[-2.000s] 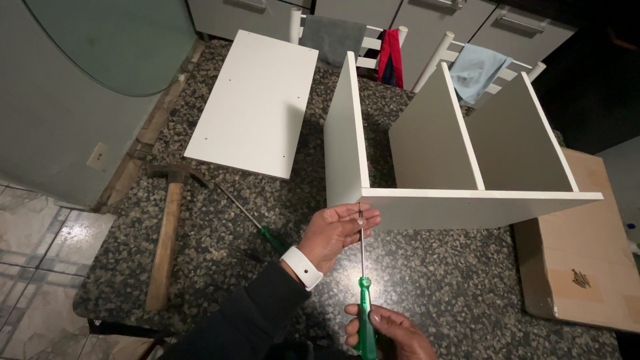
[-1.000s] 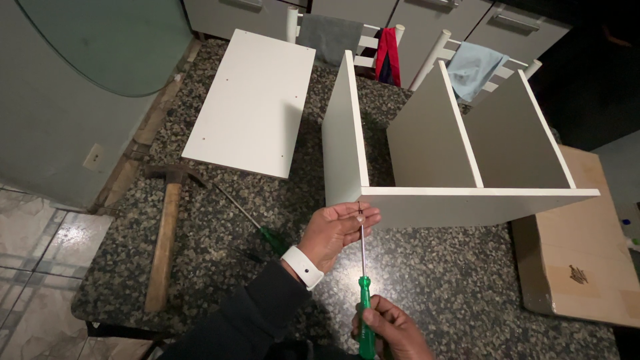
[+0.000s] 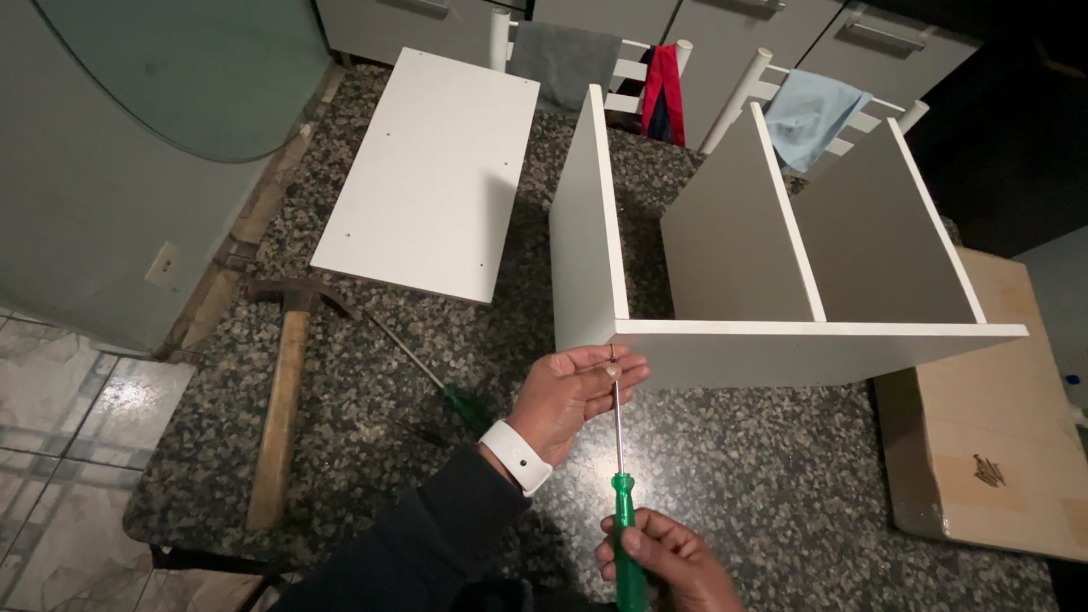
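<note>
My right hand (image 3: 667, 561) grips the green handle of a screwdriver (image 3: 625, 531), its shaft pointing away from me. At the shaft's far end, the fingers of my left hand (image 3: 582, 387) pinch a small screw (image 3: 613, 353) against the outer face of a white board (image 3: 816, 353), close to its left corner. That board joins three upright white panels (image 3: 739, 229), which stand on the granite table. A white band is on my left wrist. The fingers partly hide the screw and the screwdriver's tip.
A loose white board (image 3: 433, 170) with small holes lies at the back left. Nearer are a claw hammer (image 3: 280, 408) and a second green screwdriver (image 3: 463, 406). A cardboard box (image 3: 1003, 425) lies at the right, under the board's end. Chairs with cloths (image 3: 816, 115) stand behind.
The fingers of my right hand have shifted their hold on the screwdriver's handle. My left hand stays at the screw, and the boards have not plainly moved.
</note>
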